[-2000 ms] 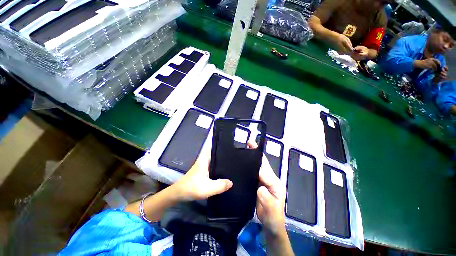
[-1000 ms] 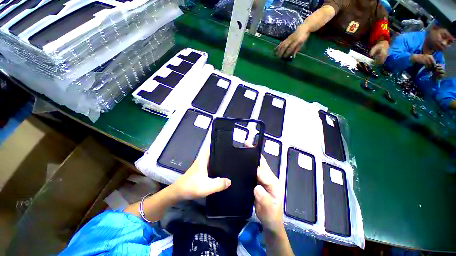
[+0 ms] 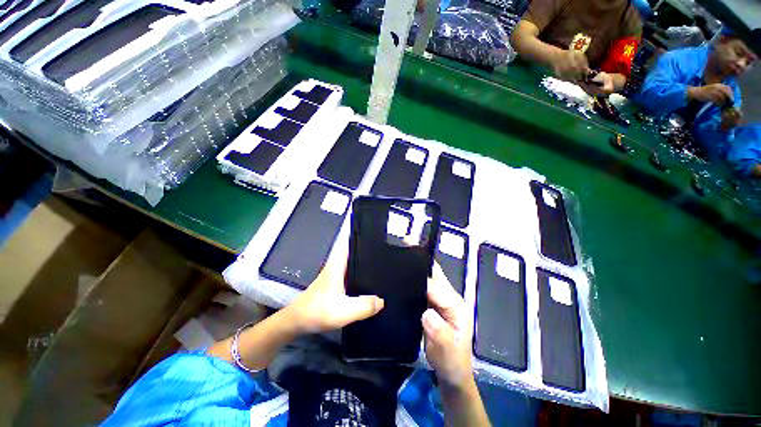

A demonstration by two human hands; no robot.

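A black phone case (image 3: pixel 385 279) is held upright above the near edge of the tray, its light camera opening at the top. My left hand (image 3: pixel 321 304) grips its left edge, the thumb lying across the black face. My right hand (image 3: pixel 448 334) holds its right edge low down, with fingers behind it. The white tray (image 3: pixel 511 204) below carries two rows of black cases, such as the one at the right (image 3: pixel 561 334). One pocket in the far row holds no case. The held case hides part of the near row.
A tall stack of filled trays (image 3: pixel 125 108) stands at the left. A small pile of sticker sheets (image 3: pixel 275 138) lies beside the tray. A pale metal upright (image 3: pixel 390 62) rises behind. A cardboard box (image 3: pixel 92 308) is at lower left. Two people work across the green bench (image 3: pixel 667 317).
Both hands stay on the case, nearly still; my right thumb has bent lower along its right edge. Across the bench, a person's arm reached out and drew back.
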